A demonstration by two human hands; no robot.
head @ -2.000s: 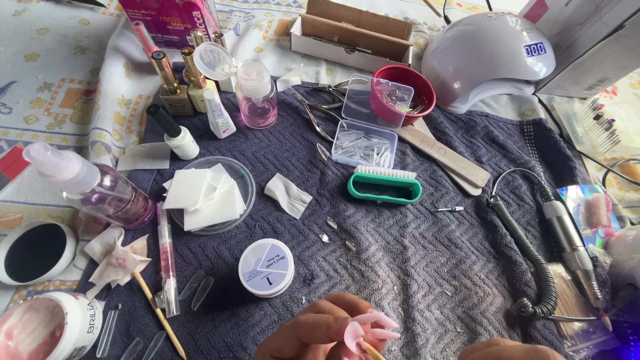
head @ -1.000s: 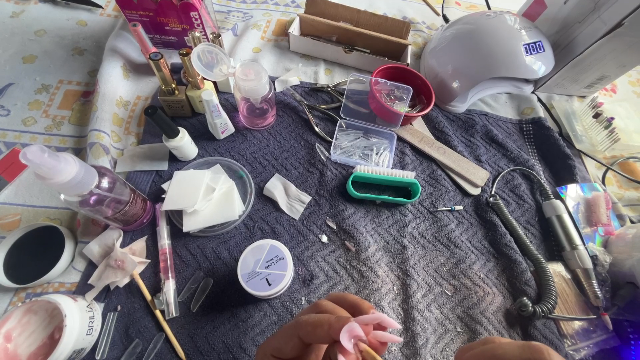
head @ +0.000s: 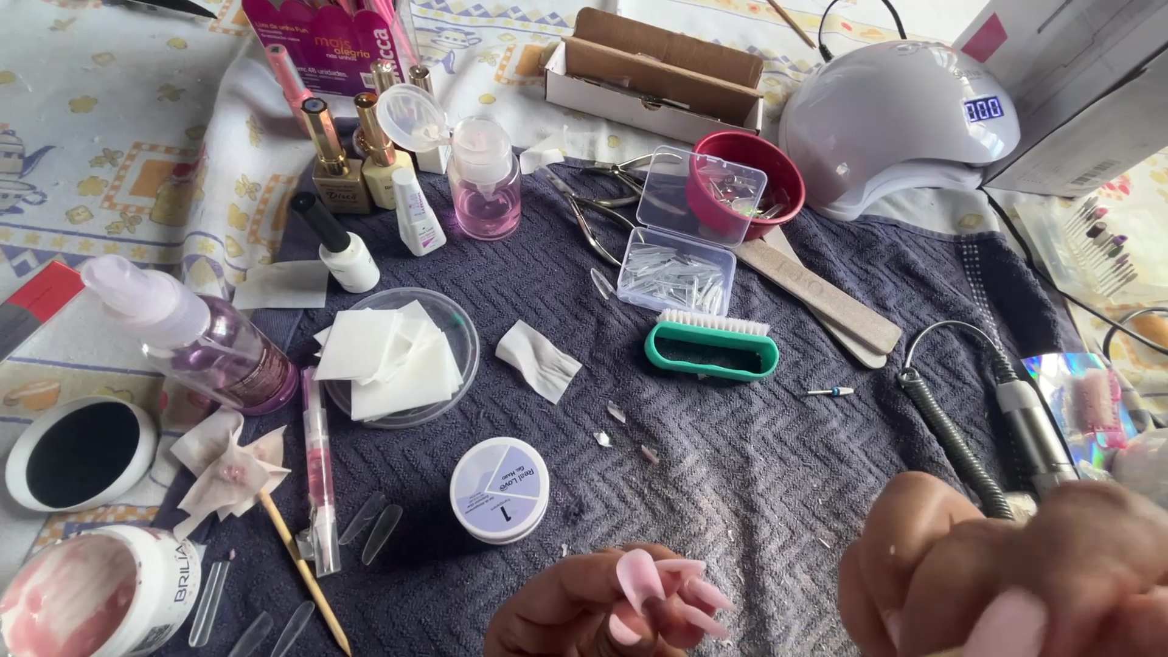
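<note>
At the bottom edge, my left hand [head: 607, 607] has its fingers curled together, with long pink nails on the thumb and fingers; nothing shows between them. My right hand [head: 995, 566] is large, bent and blurred at the lower right, near the camera; its fingertips are partly cut off, so what it may hold is hidden. A round lidded jar [head: 500, 488] stands up and left of my left hand. Small chips [head: 616, 412] lie on the dark towel [head: 584, 456] above that hand. Behind my right hand is an electric nail drill's handpiece [head: 1036, 429] with its coiled cord.
A green nail brush [head: 712, 349], a drill bit [head: 830, 391], nail files [head: 821, 301] and a box of clear nail tips [head: 677, 274] lie farther back. A nail lamp [head: 899, 128] stands at the back right. Bottles, white wipes [head: 392, 356] and an open pink jar [head: 78, 593] are at left.
My right hand has come up into view at the lower right; before, only its edge showed at the bottom. A tan thing seen at my left fingertips no longer shows there.
</note>
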